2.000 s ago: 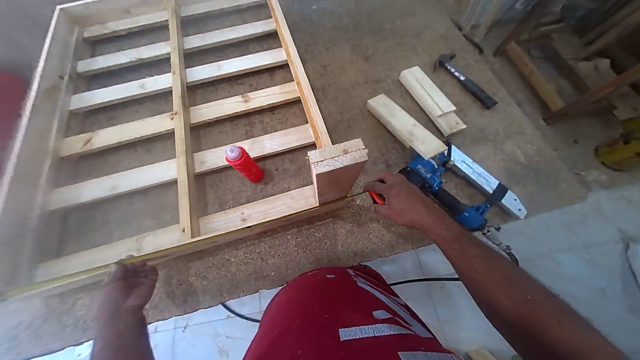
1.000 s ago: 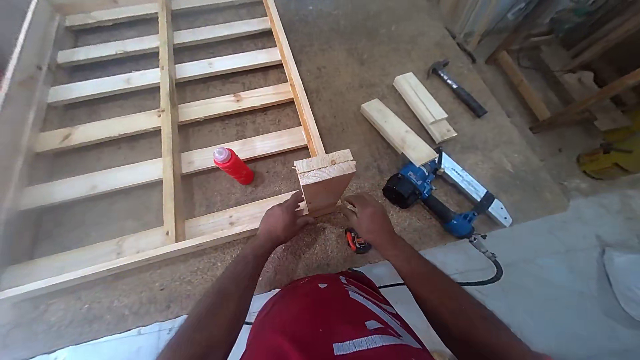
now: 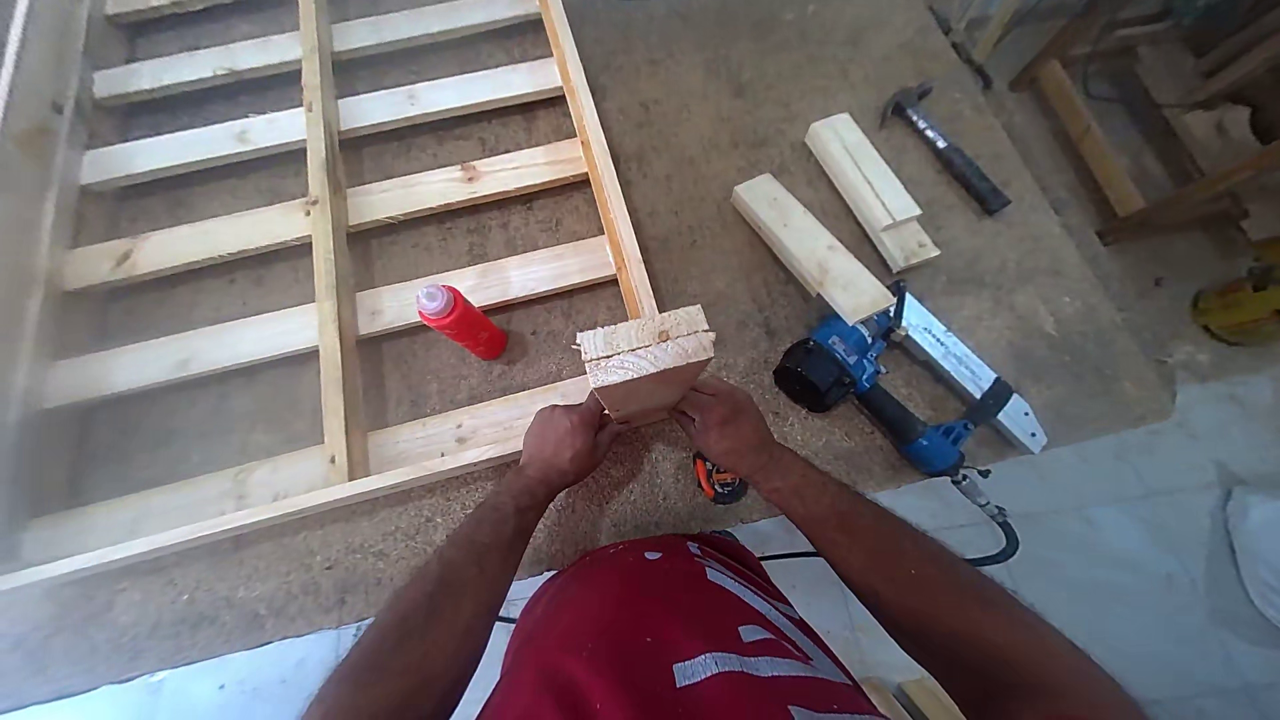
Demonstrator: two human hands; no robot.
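A slatted wooden frame lies on the chipboard worktop. At its near right corner a short wooden post, made of stacked boards, stands upright. My left hand grips the left side of the post low down, its fingertips partly hidden. On the opposite side my right hand pinches the lower edge, its fingertips also partly hidden behind the wood. A black and orange tape measure lies just below my right hand. The red bottle with a pale cap stands between the slats.
To the right lie a blue pneumatic nailer with its air hose, short wood blocks and a claw hammer. Wooden trestle parts stand beyond the worktop's right edge.
Two seconds ago a tape was stretched along the frame's near edge between my hands. My left hand has moved right to the post; my right hand has let go of the tape measure. The view has moved closer.
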